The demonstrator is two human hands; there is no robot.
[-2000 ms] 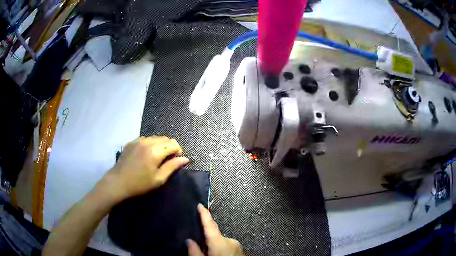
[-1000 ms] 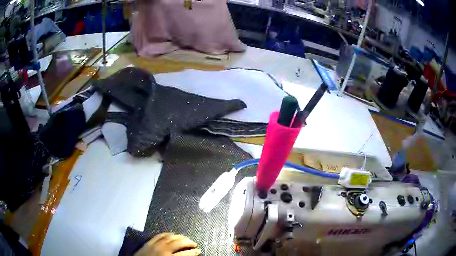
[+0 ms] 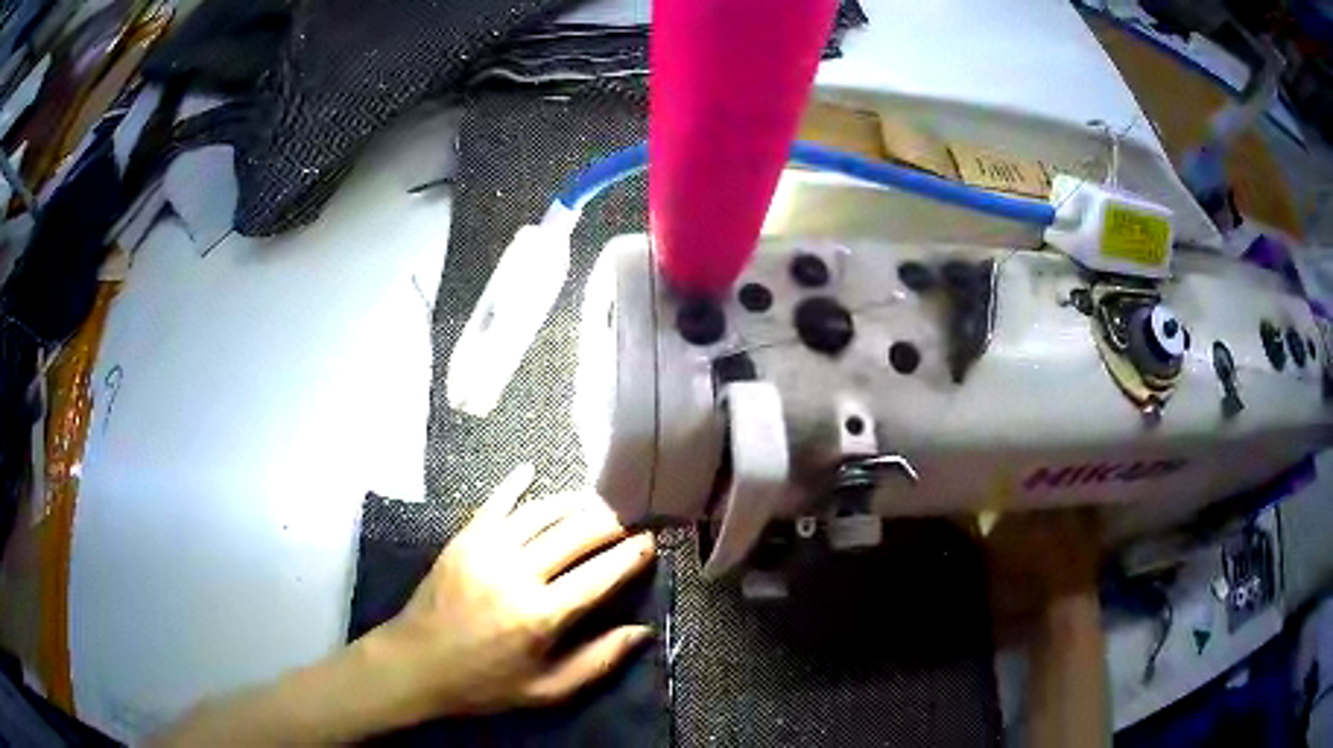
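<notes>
The grey-black herringbone garment panel [image 3: 504, 176] lies on the white table and runs under the head of the cream-white sewing machine [image 3: 936, 424]. A smooth black pocket piece [image 3: 585, 709] lies on the panel left of the needle area. My left hand [image 3: 534, 599] rests flat on it with fingers spread, fingertips beside the machine's left end. My right hand [image 3: 1045, 585] reaches under the machine arm at the right edge of the panel; its fingers are shadowed and partly hidden, so its grip cannot be told. The needle and presser foot are mostly hidden.
A pink pen holder [image 3: 731, 132] stands on the machine head. A white lamp paddle [image 3: 512, 314] hangs over the panel on a blue cable. Dark fabric [image 3: 344, 110] is heaped at the upper left. Brown-orange tape [image 3: 73, 453] edges the white table at left.
The view has tilted back down after looking up. Compared with the oldest frame, the black piece lies flatter and closer to the needle, and my right hand has moved from it to under the arm.
</notes>
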